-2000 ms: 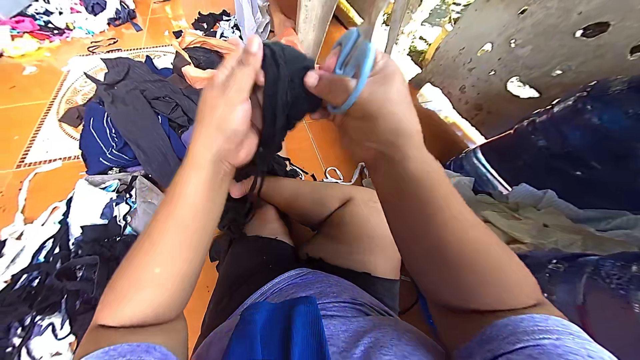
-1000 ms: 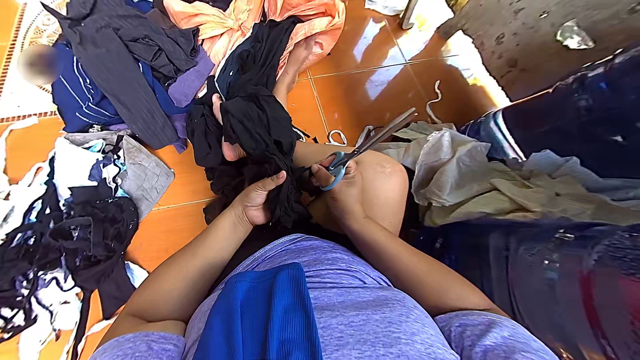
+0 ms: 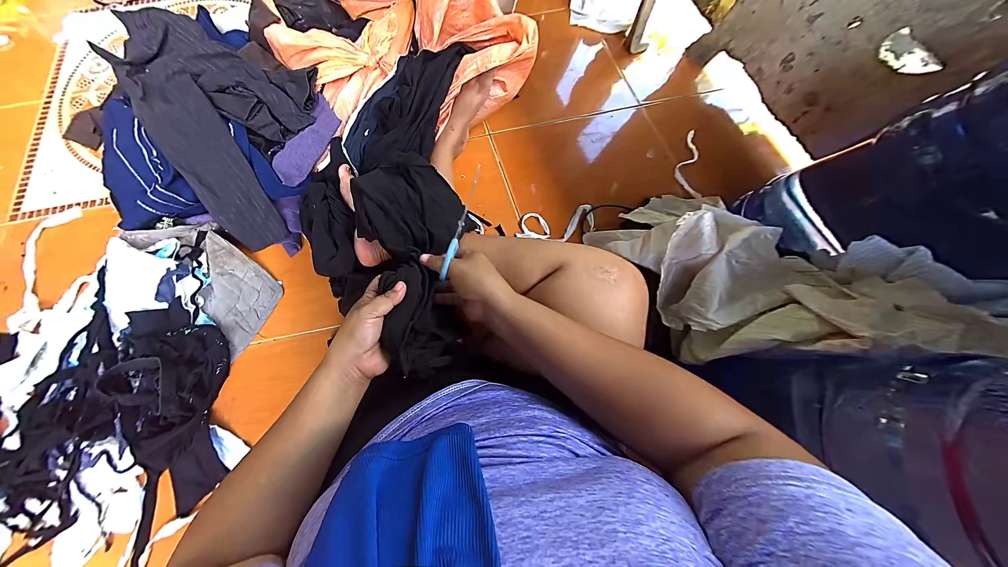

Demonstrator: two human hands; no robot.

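My left hand grips a bunched black cloth in front of my lap, thumb on top. Close beside it on the right, my right hand holds scissors with light blue handles; their blades point up and away from me, and one finger touches the cloth. How far the blades are apart I cannot tell. More black fabric drapes over my feet and lower leg. A blue ribbed cloth lies on my purple-grey shirt.
Dark and blue garments are heaped at the upper left, beside orange cloth. Cut black and white scraps are piled at the left on the orange tiles. Pale crumpled cloth and dark blue plastic-looking objects stand at the right.
Two seconds ago both hands were raised with a black bundle and the scissors; they are now low near my lap. Since one second ago, the scissors have turned from pointing right to pointing away.
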